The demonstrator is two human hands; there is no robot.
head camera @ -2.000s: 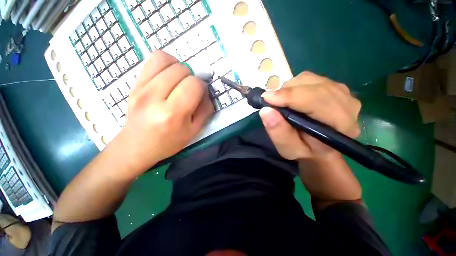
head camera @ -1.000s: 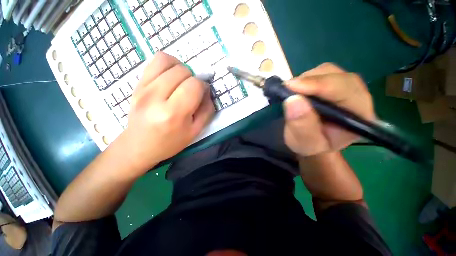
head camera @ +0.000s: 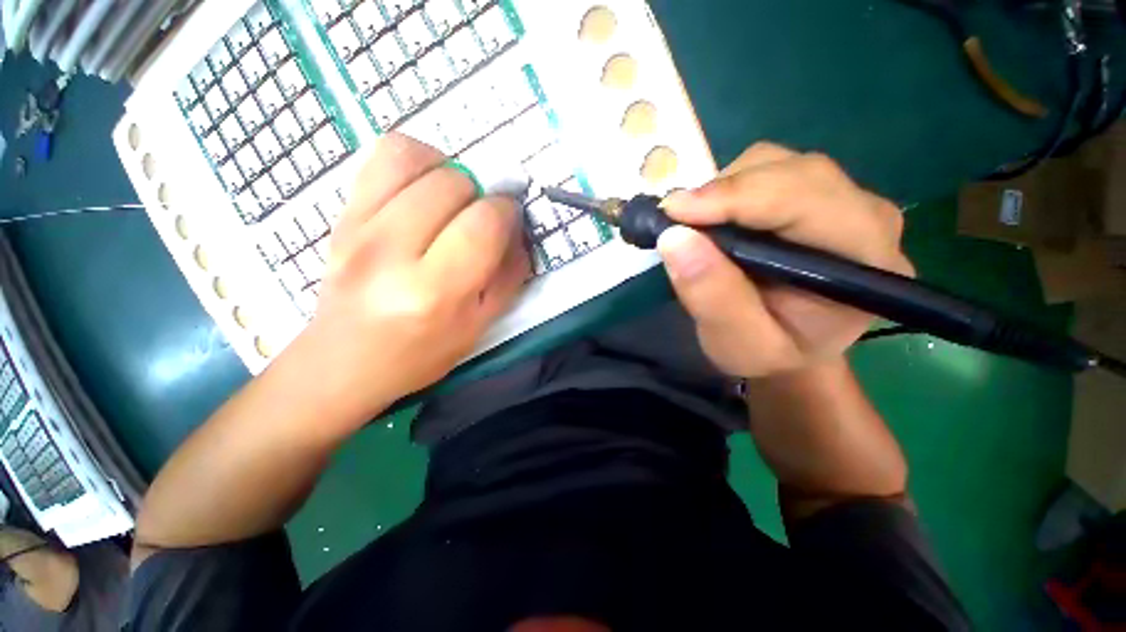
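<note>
The white carrier tray (head camera: 687, 104) lies tilted in front of me and holds several green-edged circuit board panels (head camera: 266, 109). My right hand (head camera: 790, 259) holds the soldering iron (head camera: 852, 282) by its black grip. The iron's tip points left, over or on the lower right panel; contact is unclear. My left hand (head camera: 426, 253) is curled, knuckles up, over the lower panels, its fingertips close to the iron's tip. A green band shows at its fingers. What its fingers pinch is hidden. A thin silvery wire (head camera: 74, 212) runs in from the left edge toward the tray.
Stacked trays (head camera: 93, 31) stand at the upper left, with a small tool with a blue part (head camera: 45, 138) below them. Another tray (head camera: 74, 500) and a person's arm (head camera: 40, 578) are at the left edge. Orange-handled pliers (head camera: 998, 80), dark cables and cardboard boxes (head camera: 1006, 210) are at right.
The iron's tip moved up and right off its earlier spot, then came back left near my left fingertips. The iron now lies flatter than at first. My left hand has barely moved.
</note>
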